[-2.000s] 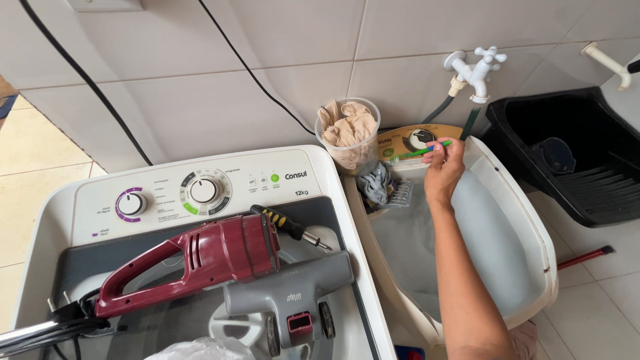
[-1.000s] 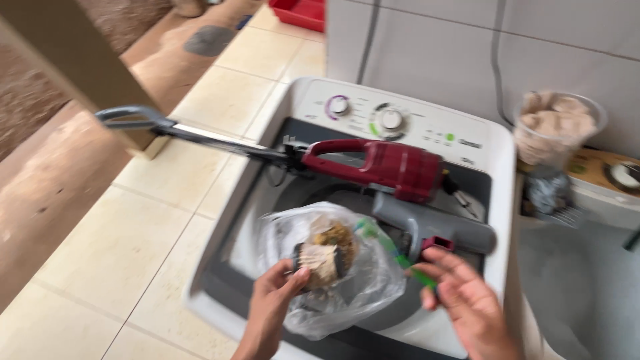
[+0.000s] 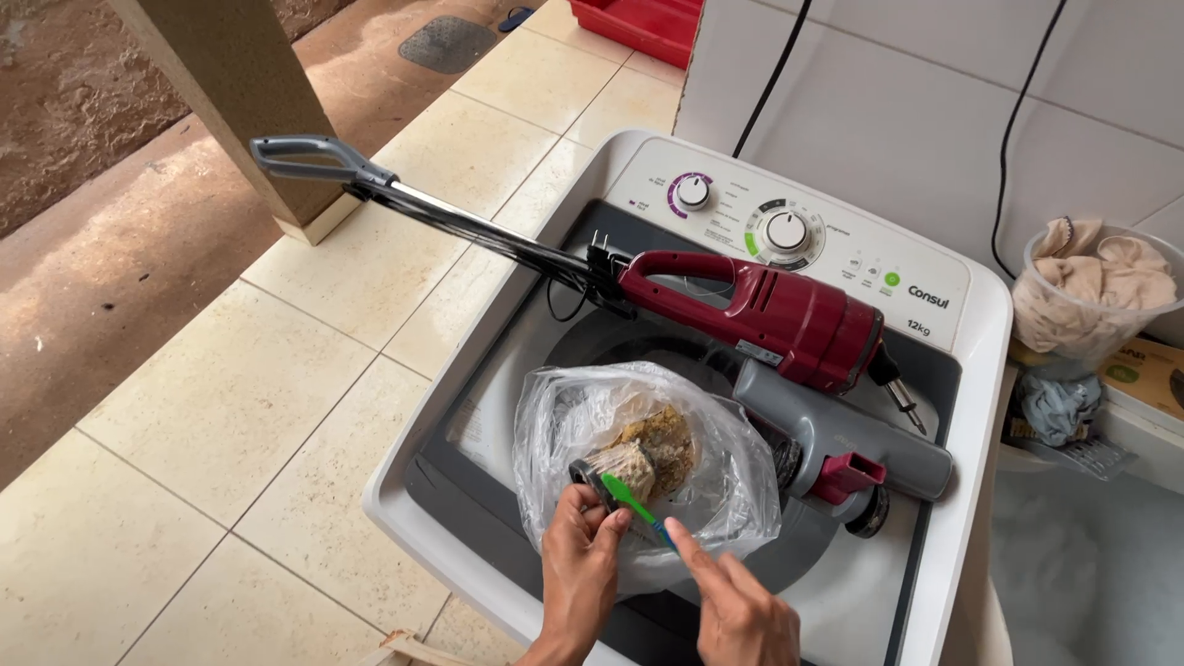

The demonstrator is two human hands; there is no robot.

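My left hand (image 3: 583, 555) grips the black rim of a dusty, pleated vacuum filter (image 3: 625, 465) over an open clear plastic bag (image 3: 740, 462). Brownish dust and debris (image 3: 671, 439) lie in the bag, beyond the filter. My right hand (image 3: 740, 601) holds a green and blue toothbrush (image 3: 629, 499), its head against or just over the filter's near side. Behind the bag, a dark red stick vacuum body (image 3: 768, 314) rests on the washing machine's lid, with a grey floor nozzle (image 3: 842, 430) beside it. A screwdriver (image 3: 897, 388) lies at the body's right end.
The washing machine's control panel (image 3: 795, 231) borders the wall. The vacuum's long handle (image 3: 462, 222) juts left over the floor. At right, a clear tub of beige cloths (image 3: 1096, 287) stands by a basin of cloudy water (image 3: 1073, 564). A pillar (image 3: 240, 102) rises at upper left.
Two seconds ago the toothbrush was in my right hand above the basin at right. It is now at the filter, over the bag. The view has swung left.
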